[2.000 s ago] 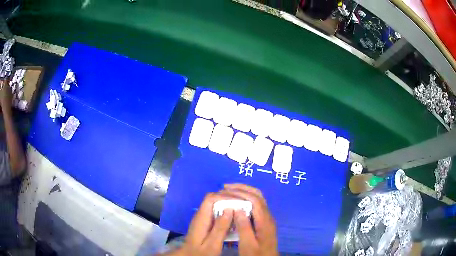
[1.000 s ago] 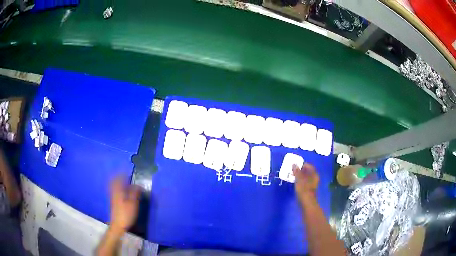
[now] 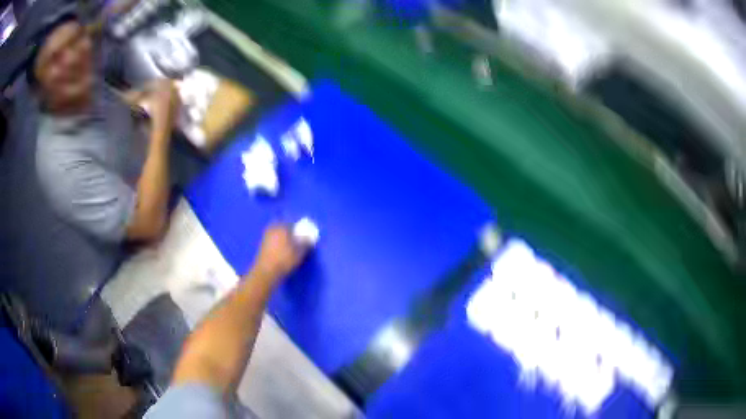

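The frame is blurred. My left hand [image 3: 280,248] is over the left blue mat [image 3: 368,188], its fingers closed on a small white piece [image 3: 305,232]; its exact shape cannot be told. White part-built assemblies [image 3: 261,165] lie loose on the same mat, beyond my hand. White housings [image 3: 564,327] lie side by side in rows on the right blue mat [image 3: 442,372], at the lower right. My right hand is not in view.
A person [image 3: 90,155] sits at the left, one arm reaching to a brown cardboard tray [image 3: 226,113] with white pieces. A green conveyor belt [image 3: 458,123] runs behind the mats. A dark gap with a shiny spot separates the mats.
The view has swung left. My left hand has moved over the left mat and taken a white piece. My right hand, earlier at a housing on the right mat, has left the picture.
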